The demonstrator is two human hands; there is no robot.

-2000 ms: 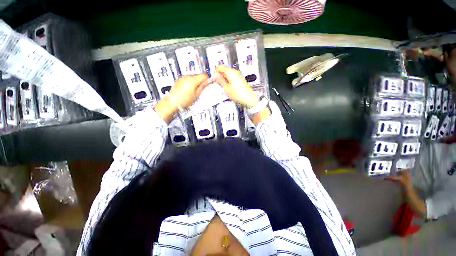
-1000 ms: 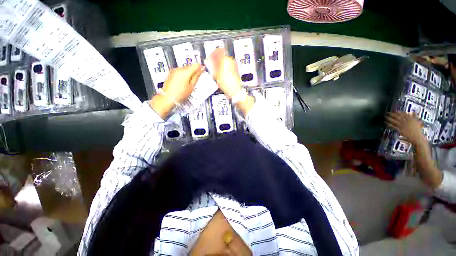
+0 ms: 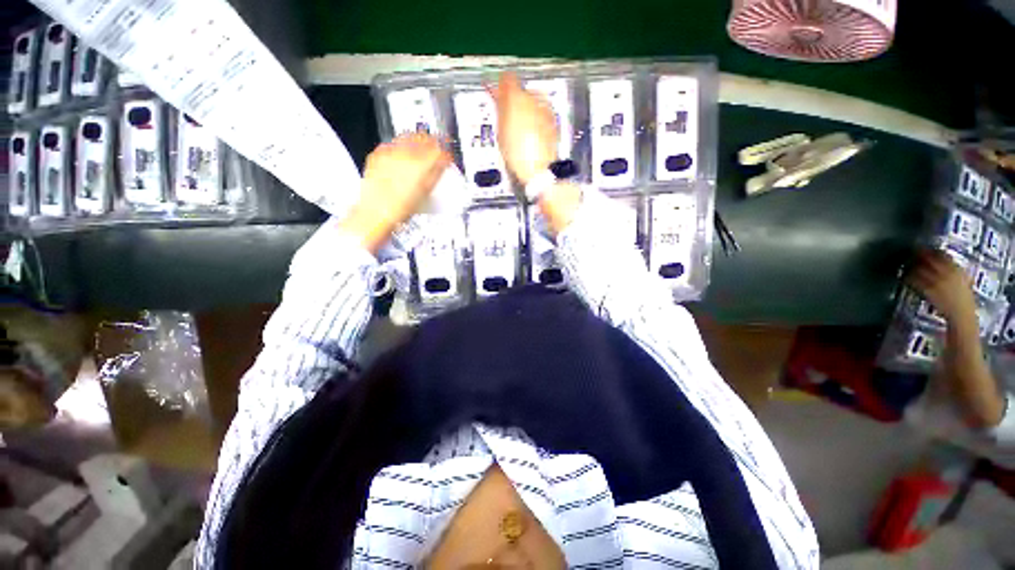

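Note:
A clear blister tray (image 3: 710,167) lies flat in front of me, with white oblong devices (image 3: 611,125) in two rows of pockets, each with a dark oval near one end. My left hand (image 3: 403,176) is over the tray's left part, fingers bent, at a small pale piece (image 3: 447,192); its grip is unclear. My right hand (image 3: 525,131) is over the upper row, fingers pointing away; its fingertips are near a device, contact unclear. A long printed white label strip (image 3: 228,98) runs from the upper left to my left wrist.
Filled trays (image 3: 134,167) are stacked at left. A pale fan-like object (image 3: 796,161) and thin dark tweezers (image 3: 726,234) lie right of the tray. A pink fan (image 3: 813,25) is at the far edge. Another worker's hand (image 3: 944,287) touches trays at far right. Crumpled clear plastic (image 3: 150,356) is below left.
My hands have moved apart, the right one farther over the upper row. The view has shifted, so the tray appears farther right. The other worker's tray, held up earlier, is now down with the others.

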